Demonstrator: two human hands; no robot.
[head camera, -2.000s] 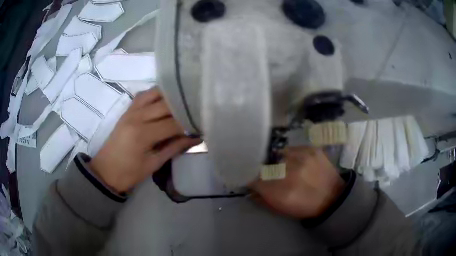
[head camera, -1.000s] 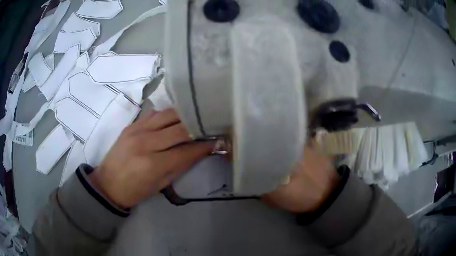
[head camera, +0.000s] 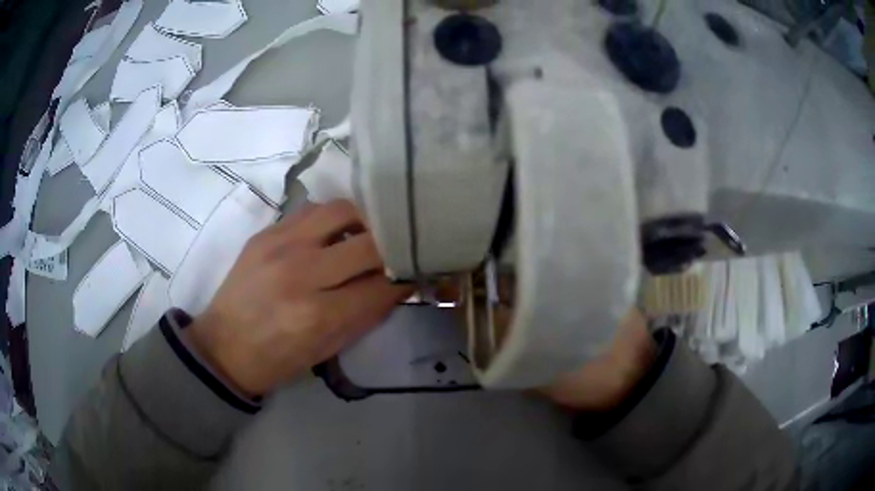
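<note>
The off-white sewing machine head (head camera: 451, 163) fills the upper middle, with a rounded pale guard (head camera: 576, 230) at its front. My left hand (head camera: 297, 297) lies left of the needle area, fingertips under the head's lower edge. A small bright bit of something shows beside them; what the fingers hold is hidden. My right hand (head camera: 604, 369) is mostly hidden behind the guard. The grey needle plate (head camera: 408, 353) with its dark outline shows between the hands. White pointed fabric pieces (head camera: 245, 134) lie spread at the left, some close above my left hand.
A fanned bunch of folded cream-white strips (head camera: 763, 307) lies at the right under the machine arm. A long narrow white band (head camera: 264, 48) curves among the pieces. A small printed label (head camera: 48, 261) lies far left. The dark tension assembly (head camera: 676, 242) sits right of the guard.
The machine head and guard appear shifted right in view, showing more of the area behind the guard. My left hand appears a little further right. My right hand is more hidden behind the guard.
</note>
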